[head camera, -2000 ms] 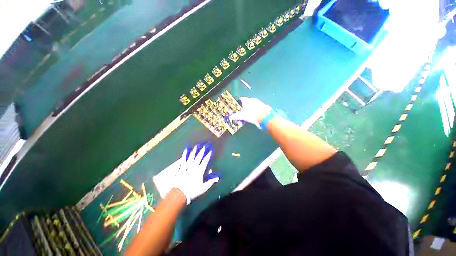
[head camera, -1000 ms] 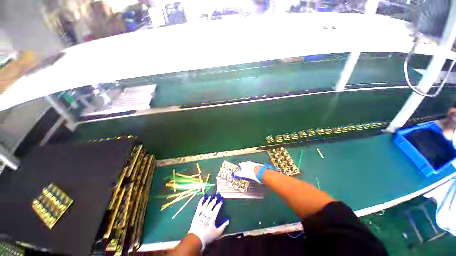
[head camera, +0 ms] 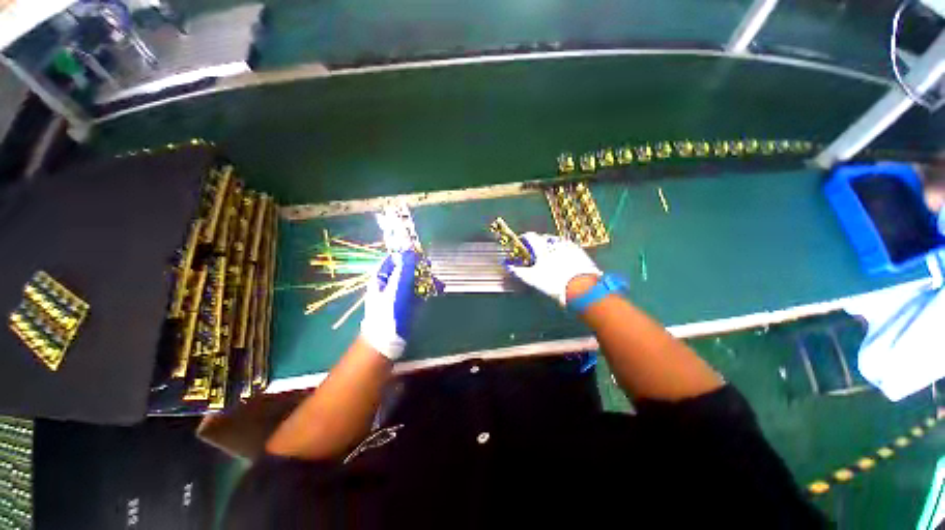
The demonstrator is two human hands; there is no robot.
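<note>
My left hand, in a white glove with blue fingers, holds a PCB panel piece at the left end of the grooved metal plate. Glare washes out the upper part of this piece. My right hand, gloved, with a light blue band on the wrist, holds a narrow board strip above the plate's right end. The two pieces are apart. The fingers hide the lower ends of both pieces.
Break-off rails lie left of the plate. A panel lies beyond my right hand. Single boards line the belt. A panel stack and black sheet are at left. A blue bin and a person's sleeve are far right.
My left hand has come off the bench and taken hold of a panel piece. My right hand has moved to the plate's right end with a strip. The view has tilted downward.
</note>
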